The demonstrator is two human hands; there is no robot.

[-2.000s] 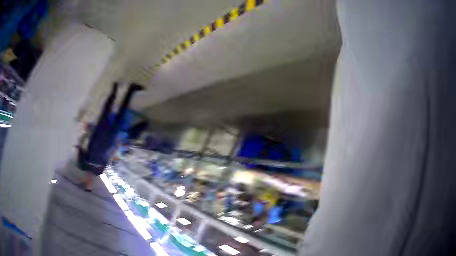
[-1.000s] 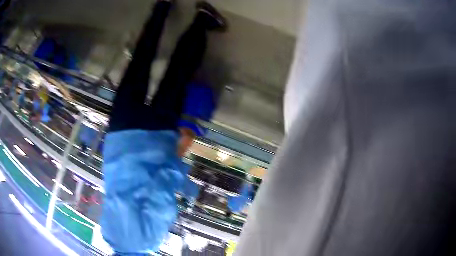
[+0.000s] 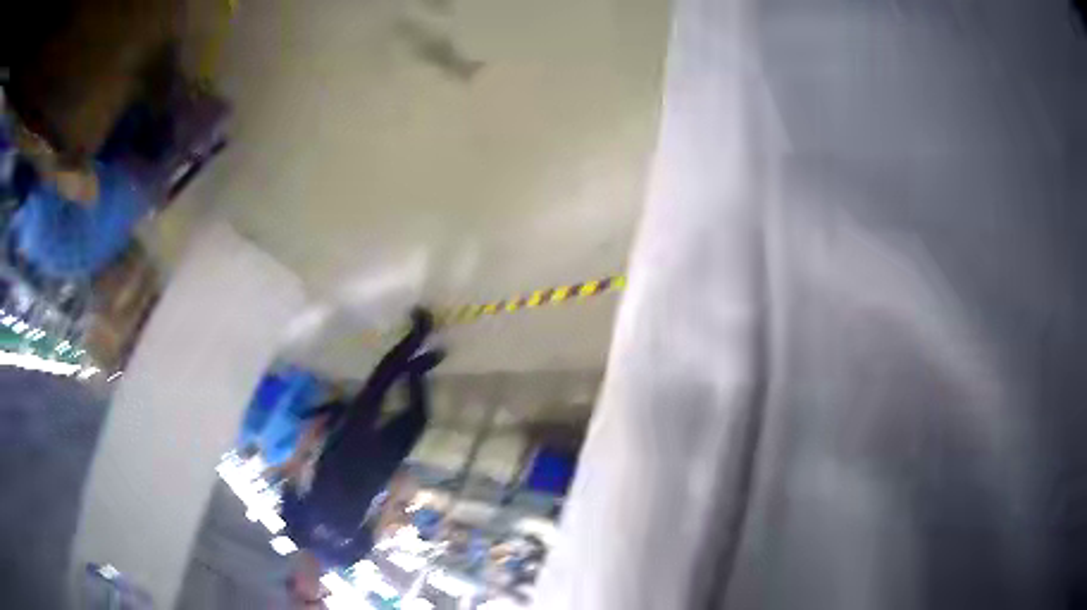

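A large pale grey-white cloth, apparently a garment, (image 3: 858, 298) fills the right side of the head view, with a long seam or fold running down it. Neither of my hands is in the picture. No handled item shows. The view is upside down, tilted and blurred.
A person in dark clothes (image 3: 358, 465) is upside down at lower centre. A person in light blue (image 3: 81, 221) is at the left. A white pillar (image 3: 179, 417) stands between them. Yellow-black floor tape (image 3: 536, 298) crosses the beige floor (image 3: 477, 155). A blue bin-like shape (image 3: 548, 470) shows beyond.
The near person in light blue with dark trousers has left the view. The pillar, floor tape and person in dark clothes show now. The pale cloth still fills the right side.
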